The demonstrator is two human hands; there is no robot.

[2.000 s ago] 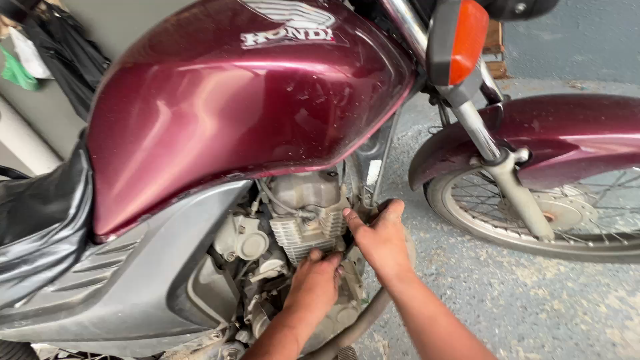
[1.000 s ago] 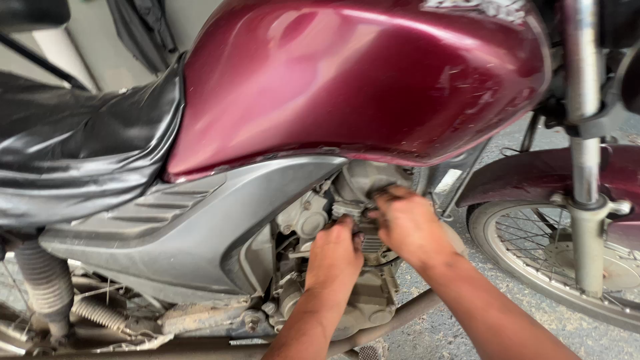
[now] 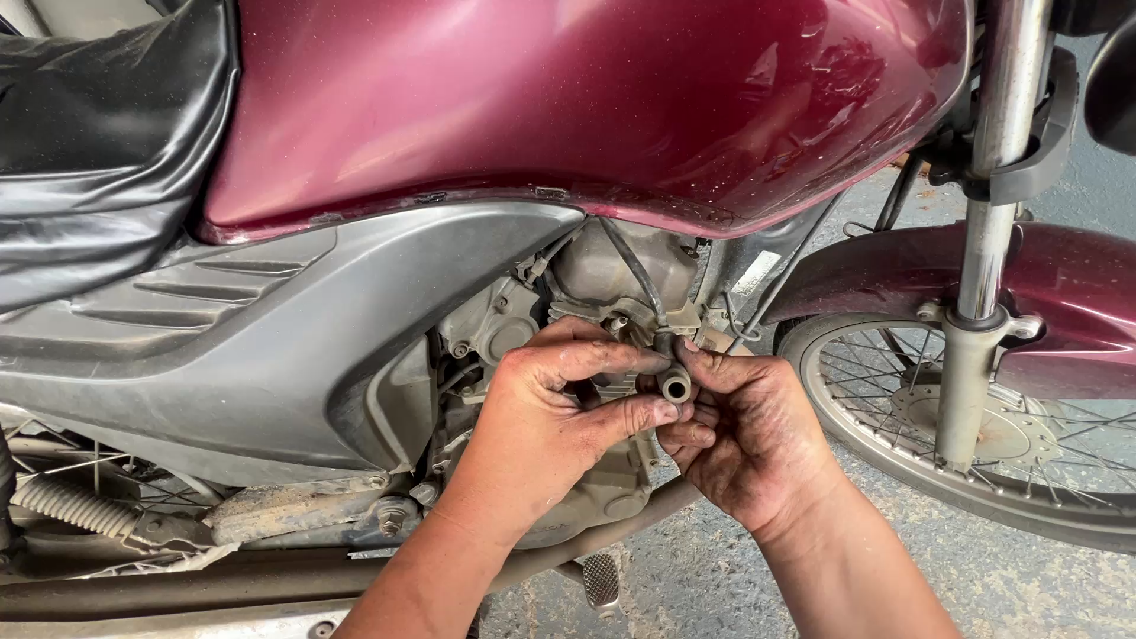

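A spark plug cap on the end of a black ignition cable is pinched between both hands, its round open end facing me. My left hand grips it from the left with thumb and forefinger. From the right, my right hand holds it with the thumb on top and fingers curled beneath. Just behind the hands, the spark plug's tip shows at the cylinder head of the dusty motorcycle engine. Both fingertips are dirty. The hands hide part of the cylinder fins.
Above hangs the dark red Honda fuel tank, with a grey plastic side cover at left. The fork leg and spoked front wheel stand at right. An exhaust pipe and foot pedal lie below.
Both hands were at the engine, close to the cylinder; now they hold the cap out in front, its open end turned toward me. The view has shifted nearer to the engine.
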